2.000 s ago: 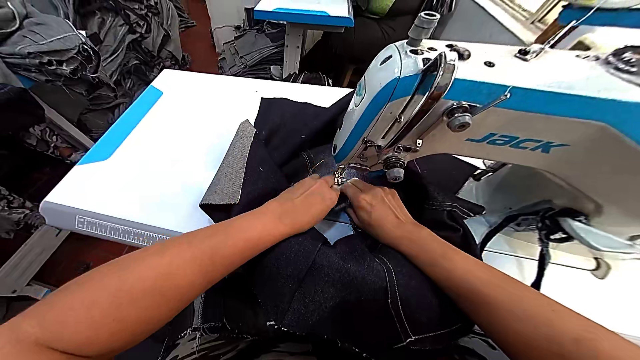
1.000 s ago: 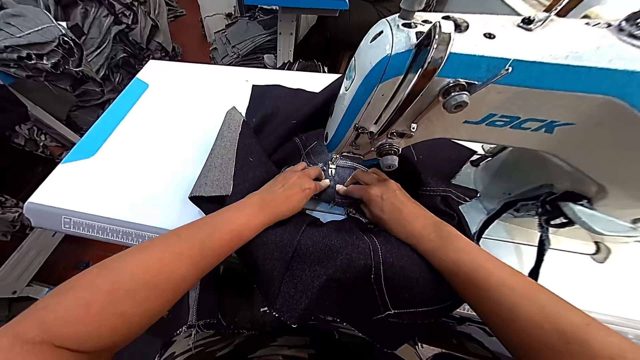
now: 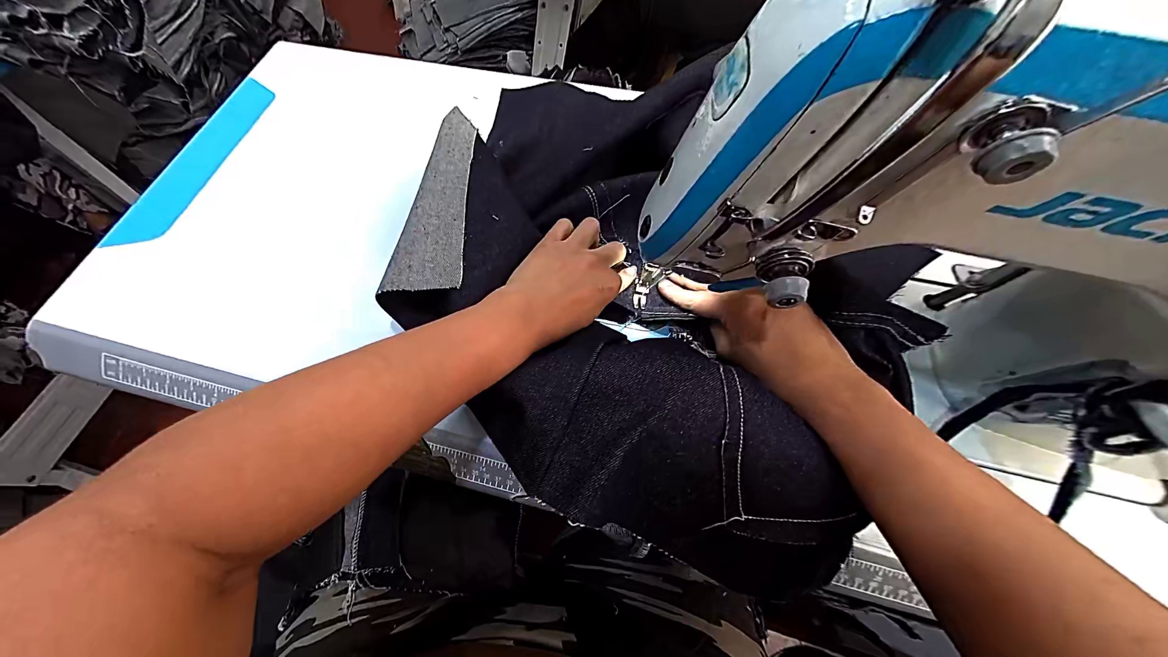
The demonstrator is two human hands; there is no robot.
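Note:
A dark denim garment piece [image 3: 630,420] with pale stitching lies under the head of a white and blue Jack sewing machine [image 3: 785,137]. My left hand [image 3: 570,278] rests on the denim just left of the presser foot [image 3: 641,290], thumb and fingertips close to it. On the foot's other side, my right hand [image 3: 753,319] has its thumb and fingers on the cloth; part of it is behind the thread tension knob [image 3: 787,278]. Whether either hand pinches the cloth cannot be told. A folded flap with a grey underside [image 3: 433,210] lies at the left.
The white machine table [image 3: 228,274] has a ruler strip along its front edge. Piles of dark cloth [image 3: 164,55] stand beyond it at the upper left. A dark fabric strip [image 3: 1086,411] hangs at the right. More denim [image 3: 438,529] hangs below the table edge.
Both hands were close together in front of the presser foot; now they are on either side of it, the left one farther up the cloth. The denim has shifted a little under the foot.

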